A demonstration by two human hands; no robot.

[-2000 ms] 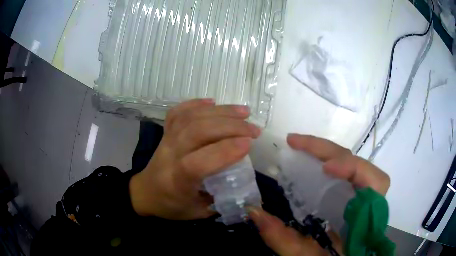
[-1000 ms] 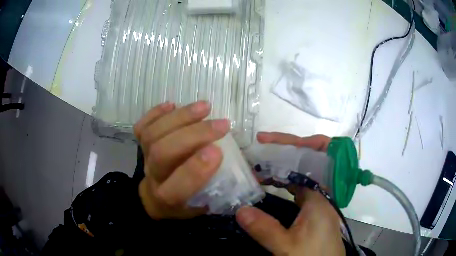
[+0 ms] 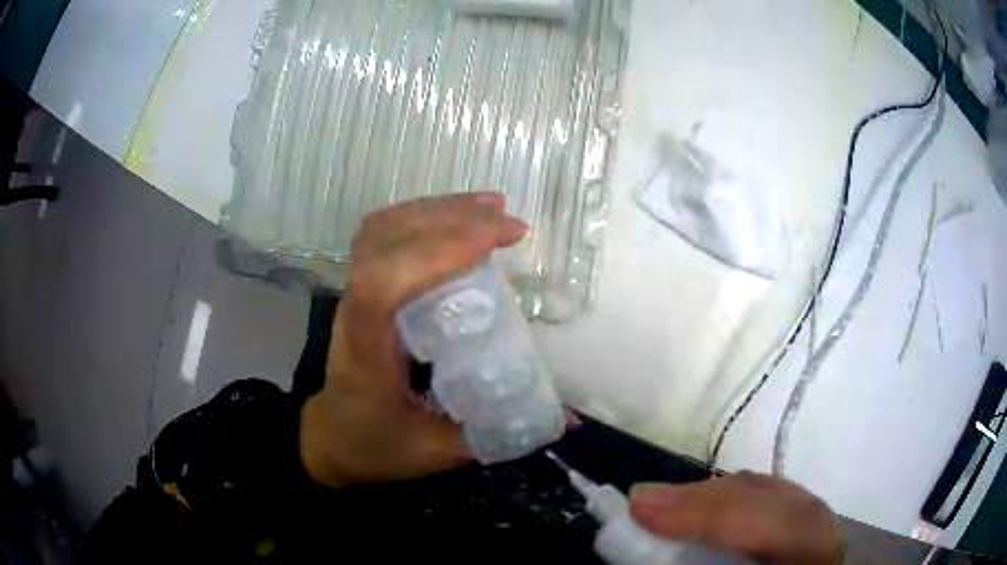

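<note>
My left hand [image 3: 387, 353] holds a whitish translucent plastic housing [image 3: 491, 370] with three rounded sections facing up, in front of the tray. My right hand [image 3: 740, 519] holds a soft whitish needle-tip bottle [image 3: 629, 530] at the bottom right. The bottle's thin spout points up and left, close to the housing's lower corner; whether it touches is unclear. The bottle's lower part is hidden by my hand and the frame edge. The clear ribbed blister tray [image 3: 409, 121] lies behind my left hand, with a white block [image 3: 515, 8] at its far edge.
A crumpled wipe [image 3: 718, 210] lies right of the tray. A black cable [image 3: 848, 188] and a clear-grey air hose [image 3: 872, 265] run down the right side of the white sheet. A flat black object [image 3: 966, 447] lies at the far right. Shiny floor shows at left.
The syringe with the green adapter has left my right hand and the view; the needle-tip bottle is there instead. My left hand has turned the housing so its rounded sections show.
</note>
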